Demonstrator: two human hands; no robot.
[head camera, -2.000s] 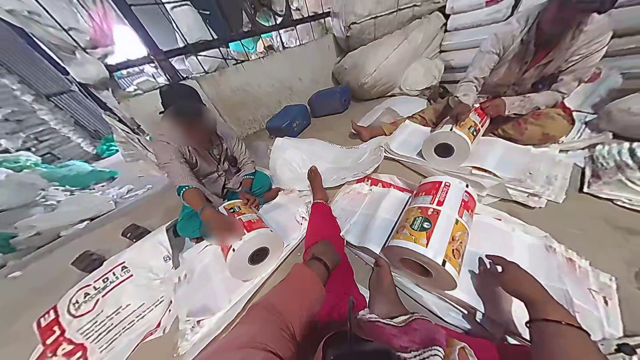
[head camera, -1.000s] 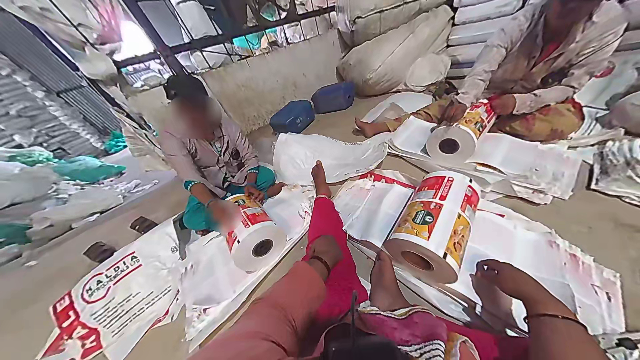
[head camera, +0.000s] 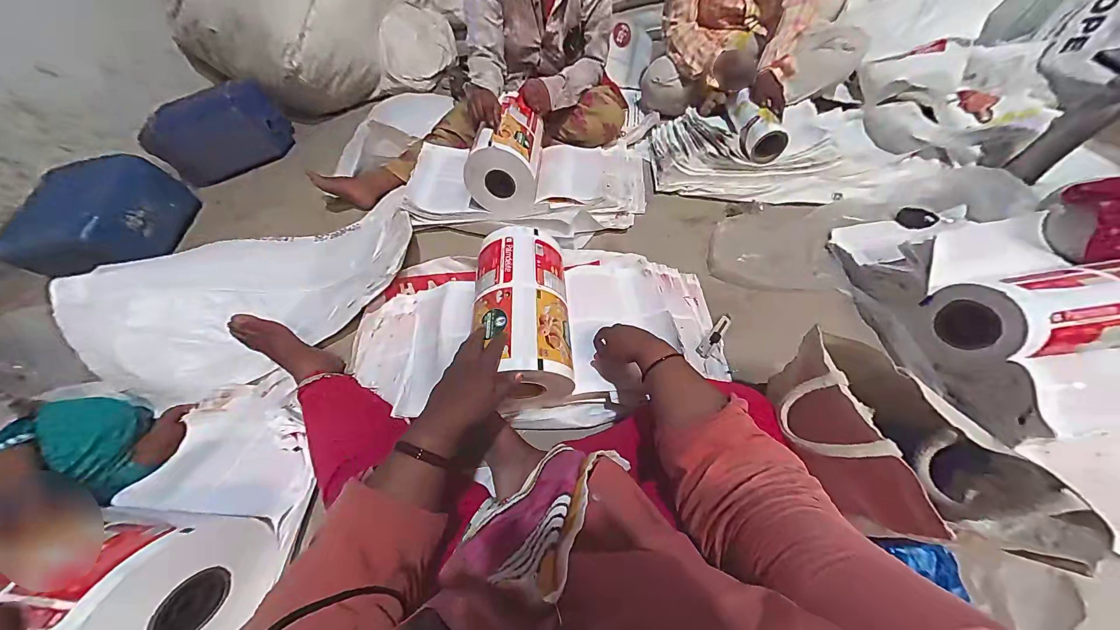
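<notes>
A printed roll of plastic packaging film (head camera: 523, 306), red, white and yellow, lies on a stack of white sheets (head camera: 411, 337) between my legs, its cardboard core end facing me. My left hand (head camera: 464, 376) rests against the roll's near left side, thumb along the print; whether it grips the roll cannot be told. To the right of the roll, my right hand (head camera: 621, 350) is over the white sheets with its fingers bent, not touching the roll; its fingertips are partly hidden. A small cutter-like tool (head camera: 715, 336) lies at the stack's right edge.
Co-workers sit ahead with another film roll (head camera: 503, 166) and a smaller roll (head camera: 763, 131). More rolls lie at lower left (head camera: 188, 577) and right (head camera: 989, 319). Blue plastic cans (head camera: 101, 214) stand at left. A white sack (head camera: 236, 293) and brown open bags (head camera: 857, 437) lie on the floor.
The view has swung to the right and down. My left hand, not clearly seen at the roll before, is now at its near left side.
</notes>
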